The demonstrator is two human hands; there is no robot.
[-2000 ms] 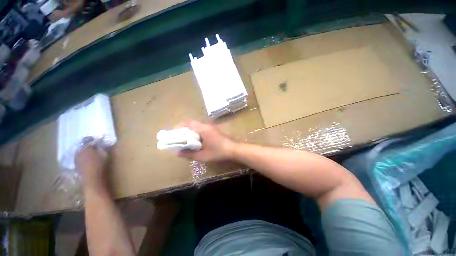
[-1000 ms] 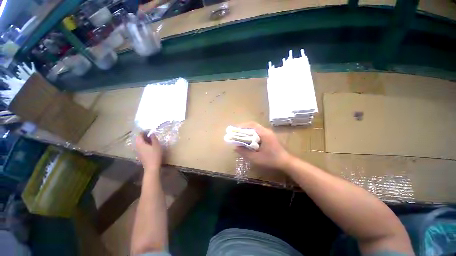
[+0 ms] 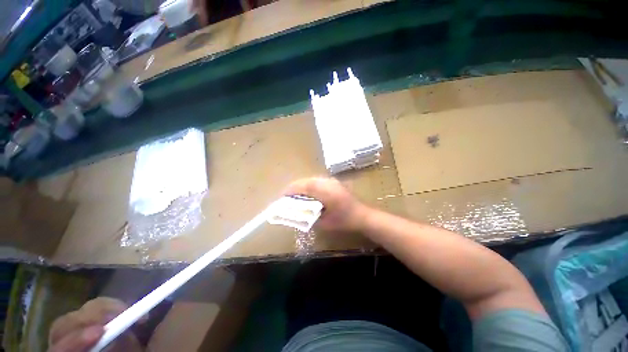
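Observation:
My right hand [image 3: 327, 201] grips several white plastic housings [image 3: 296, 214] over the bench, their open ends facing left and down. My left hand [image 3: 93, 324], blurred at the lower left, holds the near end of a long white plastic strip [image 3: 186, 276]. The strip's far end meets the housings at my right hand; whether it is inside one cannot be told. A pile of white strips [image 3: 170, 168] lies at left in a clear plastic bag [image 3: 169, 225]. A stack of white sub-assemblies [image 3: 346, 127] lies behind my right hand, thin prongs at its far end.
A cardboard sheet [image 3: 496, 148] with a small dark heap [image 3: 432, 141] lies on the bench at right. A lined crate [image 3: 561, 265] with loose white pieces stands at lower right. A yellow crate [image 3: 51, 302] is at lower left. White tubs [image 3: 124, 100] stand beyond the bench.
My left hand has left the strip bundle and moved down and left towards me, now holding a long strip. My right hand still holds the housings, now tilted. The head view has shifted.

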